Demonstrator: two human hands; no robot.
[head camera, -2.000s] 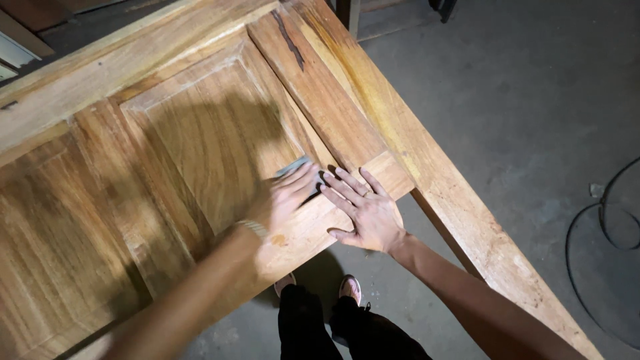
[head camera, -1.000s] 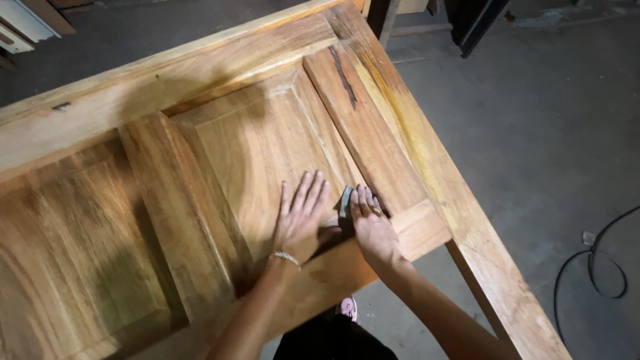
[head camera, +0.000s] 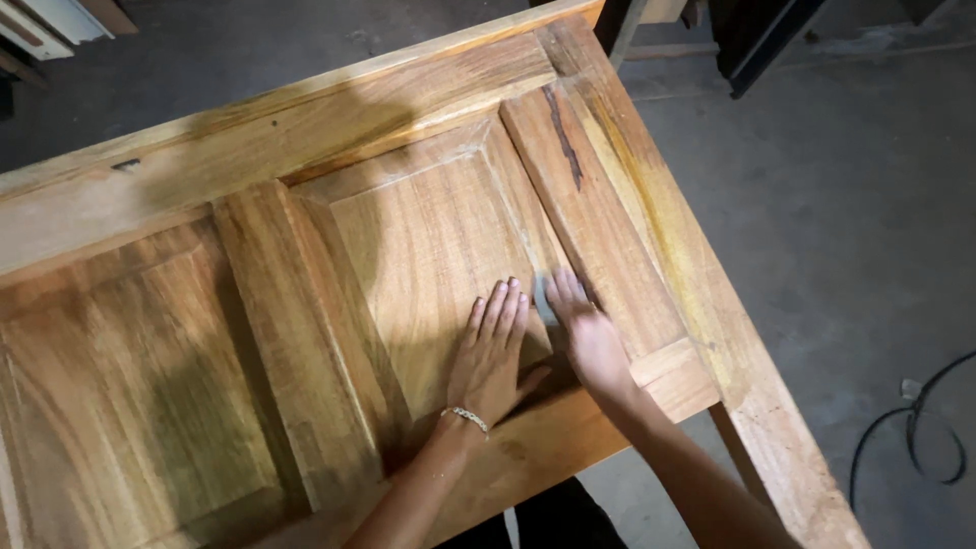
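Observation:
A wooden panelled door (head camera: 427, 221) lies flat on a wooden frame (head camera: 793, 442). My left hand (head camera: 496, 351), with a bracelet at the wrist, rests flat on the raised panel, fingers extended and holding nothing. Just right of it, my right hand (head camera: 583, 320) presses a grey sheet, apparently sandpaper (head camera: 544, 297), against the sloped panel edge beside the end piece. The right fingers are slightly blurred and cover part of the sheet. A dark crack (head camera: 564, 141) runs along the end piece, beyond my right hand.
A black cable (head camera: 911, 419) lies coiled on the concrete floor at the right. Dark metal legs (head camera: 770, 46) stand beyond the door's far right corner. Boards (head camera: 46, 30) lean at the upper left. My body is close to the door's near edge.
Two seconds ago my left hand held the grey sheet near the front rail and my right hand lay on the corner. Now the sheet is under my right hand, farther up the panel edge.

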